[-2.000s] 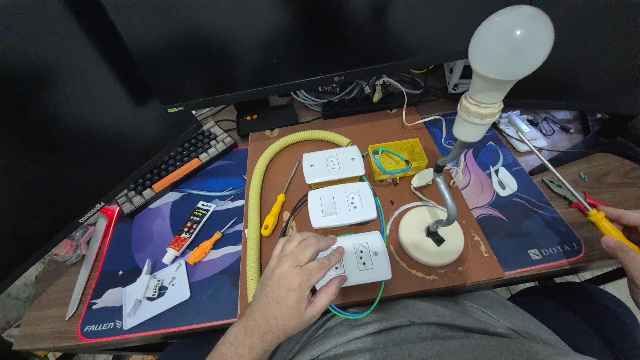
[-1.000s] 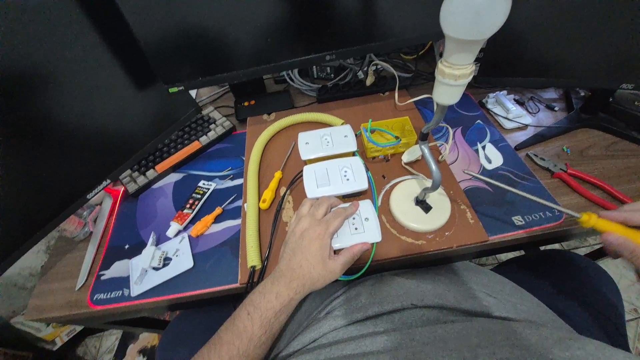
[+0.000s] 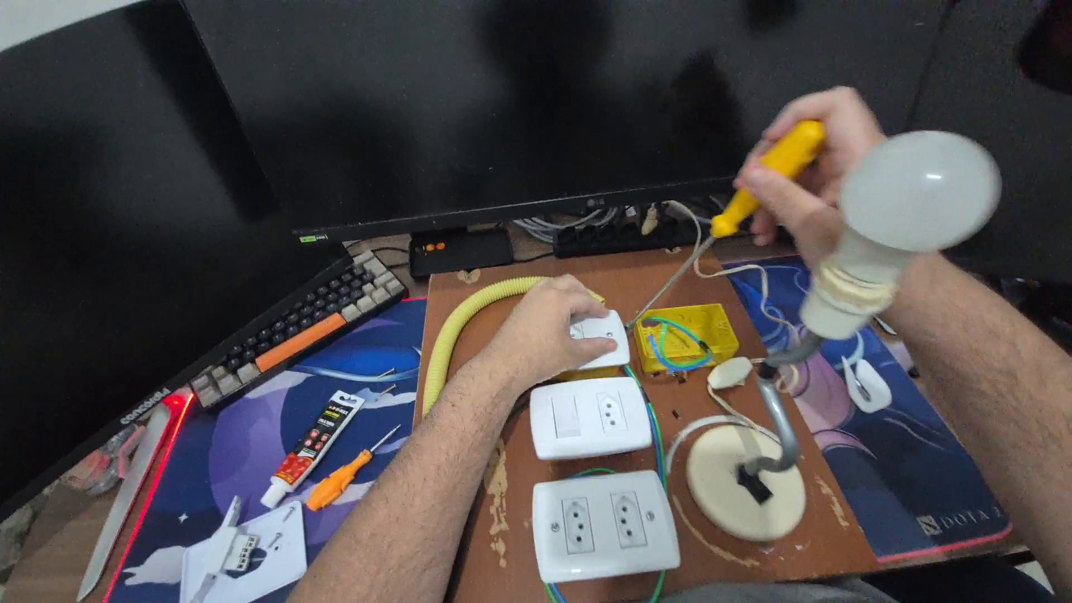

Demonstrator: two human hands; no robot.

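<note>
My left hand (image 3: 553,327) grips the top white outlet plate (image 3: 610,339), thumb on its lower right and fingers over its left part. In my right hand (image 3: 808,172) is a yellow-handled screwdriver (image 3: 775,172), its shaft slanting down left with the tip near that plate's right edge. Below are a white switch-and-outlet plate (image 3: 590,418) and a white double-outlet plate (image 3: 605,526). The open yellow electrical box (image 3: 720,331) holds blue and green wires. All sit on a brown wooden board (image 3: 494,536). The second yellow screwdriver, seen before, is out of sight.
A light bulb (image 3: 917,193) on a bent metal arm with a round cream base (image 3: 712,486) stands at the right. Yellow corrugated conduit (image 3: 448,339) curves at the left. Farther left lie a glue tube (image 3: 314,448), an orange screwdriver (image 3: 339,480), a white plate (image 3: 280,553) and a keyboard (image 3: 301,335).
My left hand has moved from the bottom plate up to the top one. The right hand has brought the screwdriver from the far right to beside the top plate.
</note>
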